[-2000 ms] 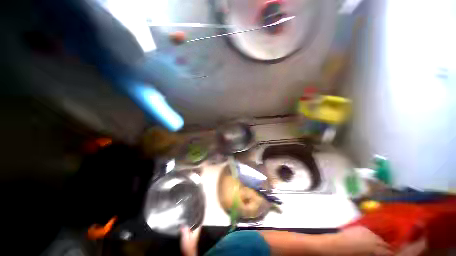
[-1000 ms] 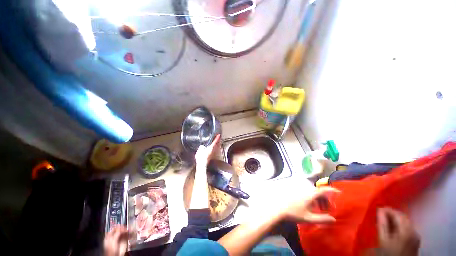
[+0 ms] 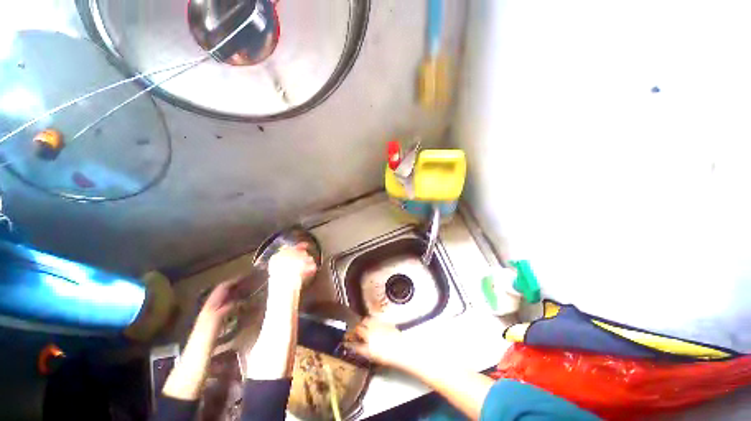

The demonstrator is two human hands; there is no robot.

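My right hand [image 3: 372, 339], at the end of a bare arm with a teal sleeve, closes around the handle of the cleaver. The dark cleaver blade [image 3: 319, 333] lies over the back of the round chopping board [image 3: 317, 382]. Dark bits and a thin pale green stalk [image 3: 333, 393] are on the board. My left hand is not in view. Another person's two dark-sleeved arms reach in from the lower left; one hand [image 3: 294, 261] is over the steel bowl [image 3: 268, 247], the other [image 3: 218, 298], blurred, is near a small bowl.
The steel sink [image 3: 375, 267] is right of the board, with a yellow jug [image 3: 440, 174] behind it. A green-and-white bottle [image 3: 504, 289] and a red plastic bag [image 3: 593, 374] are to the right. A tray [image 3: 221, 378] is lower left. Lids [image 3: 321, 82] hang on the wall.
My right hand has gone from the red bag to the cleaver; my left hand has left the view. The other person's left-side hand has moved up from the tray's side. The view has shifted right.
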